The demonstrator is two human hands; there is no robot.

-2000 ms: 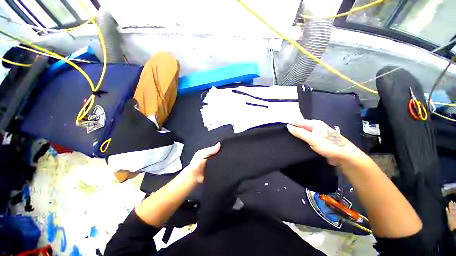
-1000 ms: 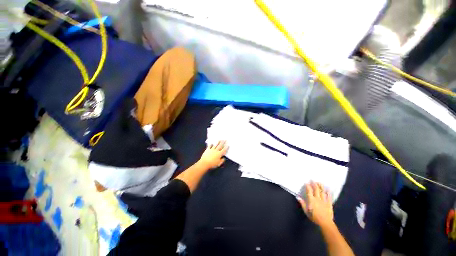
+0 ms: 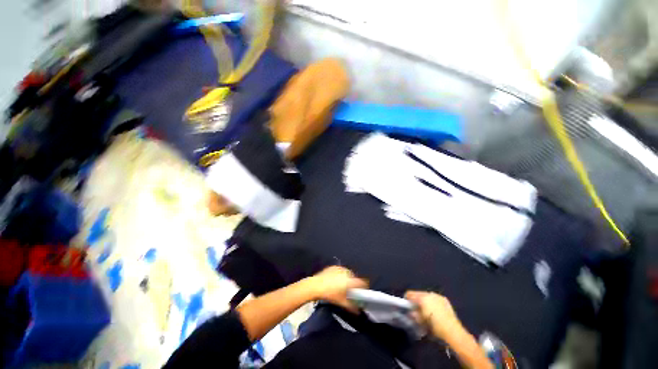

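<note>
A stack of white panels with one long and one short dark stripe lies on the far side of the dark padded table. My left hand and my right hand are close together low in the view, near the table's front edge. Between them they hold a blurred grey-white and black garment panel, one end in each hand. The steam iron shows only in part at the bottom edge, beside my right wrist.
A brown rounded form stands at the back left, with black-and-white panels draped beside it. A blue bar lies along the back edge. A second iron sits on the left table. A yellow hose hangs at right. Blue crate on the floor.
My hands have left the white stack and moved down towards my body, now gripping a panel between them. The view has turned, so the table and stack appear farther right.
</note>
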